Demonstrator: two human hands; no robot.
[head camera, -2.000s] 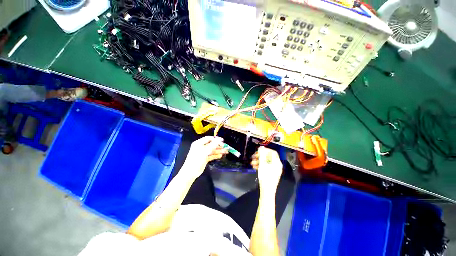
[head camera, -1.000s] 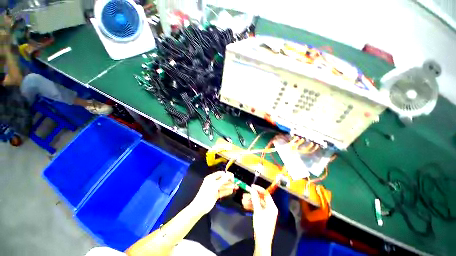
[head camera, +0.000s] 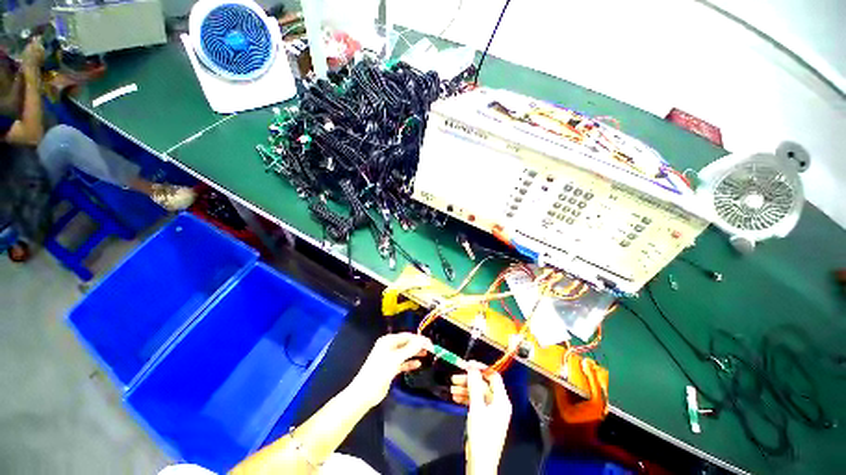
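Observation:
A small green connector piece (head camera: 447, 355) is held between both hands in front of the orange-yellow fixture strip (head camera: 501, 327). My left hand (head camera: 397, 360) pinches its left end, where orange test leads (head camera: 443, 309) come down. My right hand (head camera: 480, 388) is at its right end, with fingertips closed around the light end and red-orange leads beside them. The fingers hide the joined ends. The leads loop from the lower edge of the beige tester (head camera: 561, 199) over a pale plastic bag (head camera: 554, 311).
A heap of black cables (head camera: 362, 139) lies left of the tester; a loose black coil (head camera: 765, 385) lies right. Fans stand left (head camera: 236, 42) and right (head camera: 756, 195). Blue bins (head camera: 237, 357) are below the bench edge at left. Another person's leg (head camera: 93, 158) shows far left.
From two seconds ago, my right hand has come to the green piece, which was in my left hand alone. The view has tilted up, showing more bench. Since one second ago the hands have barely moved.

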